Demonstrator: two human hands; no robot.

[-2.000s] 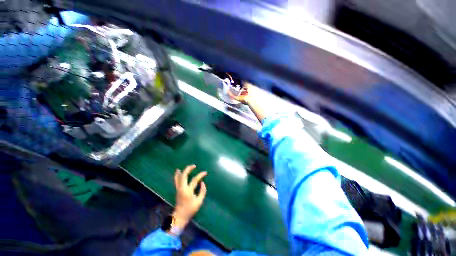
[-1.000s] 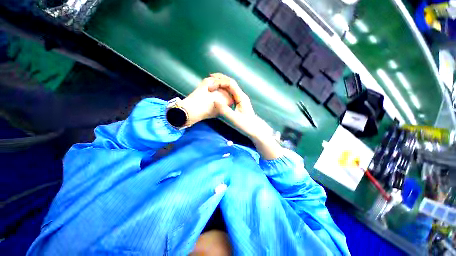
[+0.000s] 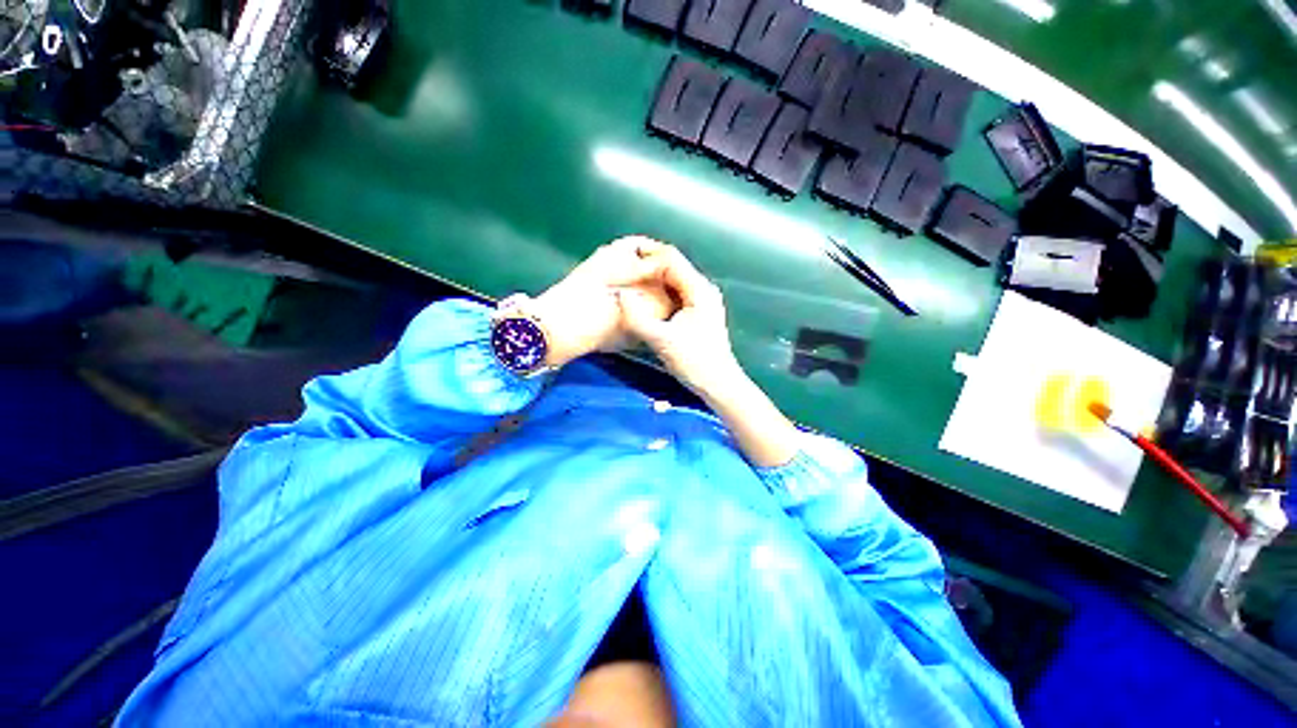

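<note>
My left hand (image 3: 590,302) and my right hand (image 3: 690,330) are together at the bench's front edge, fingers touching and folded over each other. No object shows in them, but the space between the palms is hidden. Dark tweezers (image 3: 871,275) lie on the green bench to the right of my hands. Small dark adhesive pieces (image 3: 828,356) on a clear liner lie nearer the front edge. Black plastic covers (image 3: 782,145) lie flat in rows beyond the hands.
A white paper sheet (image 3: 1017,405) at right bears a yellow spot (image 3: 1067,405) and a red-handled brush (image 3: 1188,484). Black housings (image 3: 1117,185) are piled behind it, glossy long black parts (image 3: 1209,363) at far right. A black part (image 3: 353,46) and a bin of wired parts (image 3: 235,107) are at left.
My right hand has come back from the conveyor and met my left hand at the bench edge. Since one second ago the hands have stayed together while the view has shifted.
</note>
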